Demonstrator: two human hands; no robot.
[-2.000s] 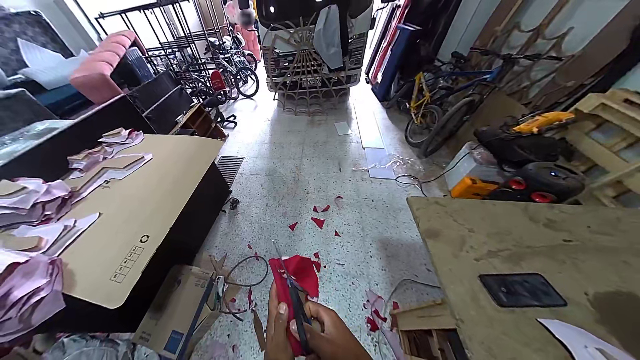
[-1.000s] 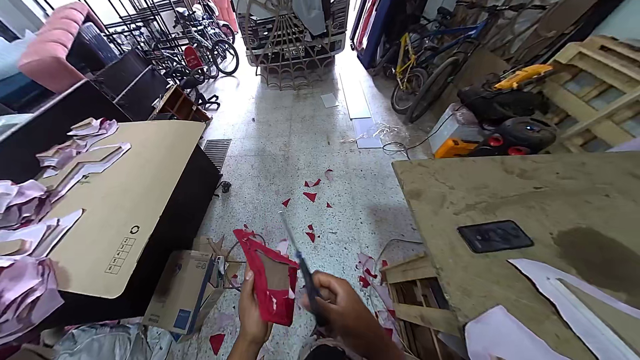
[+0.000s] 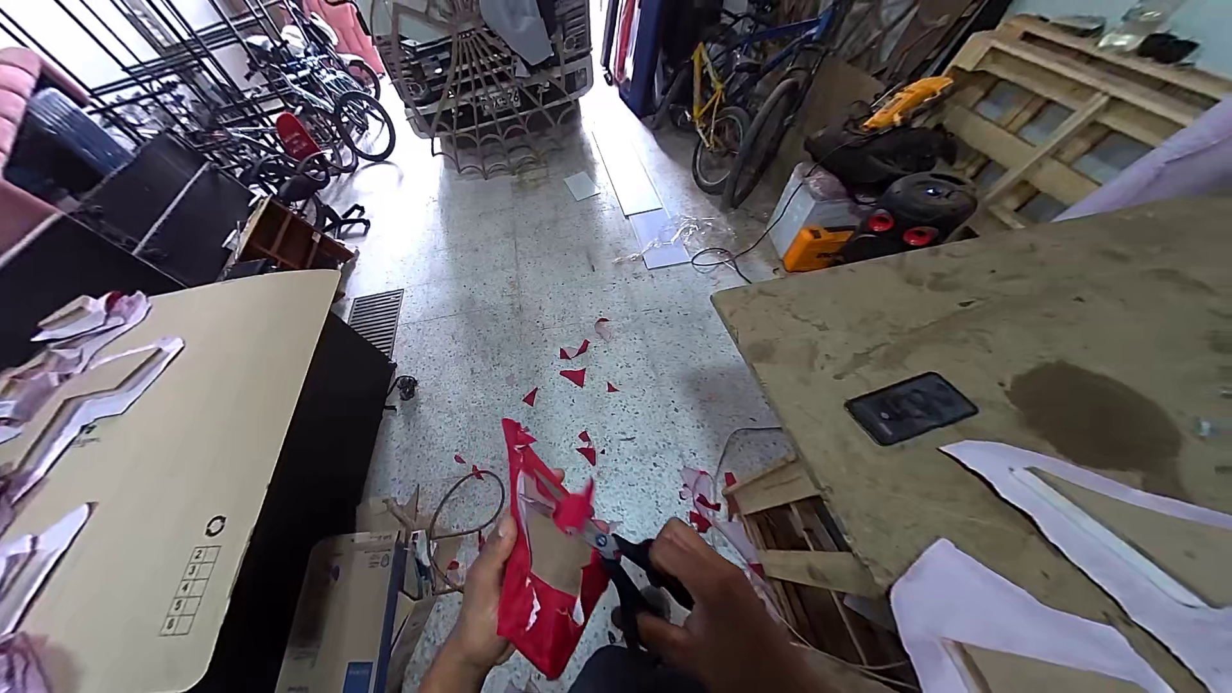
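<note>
My left hand (image 3: 481, 597) holds a flat piece covered in red fabric (image 3: 553, 630), with a beige, cardboard-like middle showing inside the red edges. My right hand (image 3: 717, 611) has its fingers in the black handles of a pair of scissors (image 3: 621, 556). The scissor blades lie at the upper right part of the piece, where a red flap of fabric stands up over them and hides the tips. Small red fabric scraps (image 3: 574, 376) are scattered on the speckled floor beyond my hands.
At right, a worn table (image 3: 962, 308) bears a smartphone (image 3: 911, 408) and pale fabric-covered pieces (image 3: 1020, 616). At left, a cardboard sheet (image 3: 250, 385) carries more such pieces. A cardboard box (image 3: 337, 597) stands below it. Bicycles (image 3: 361, 125) and a wooden pallet (image 3: 1049, 115) are farther off.
The scissors, apart from the red piece one second ago, are now at its upper right part. A red flap stands up at the blades. The view has shifted somewhat.
</note>
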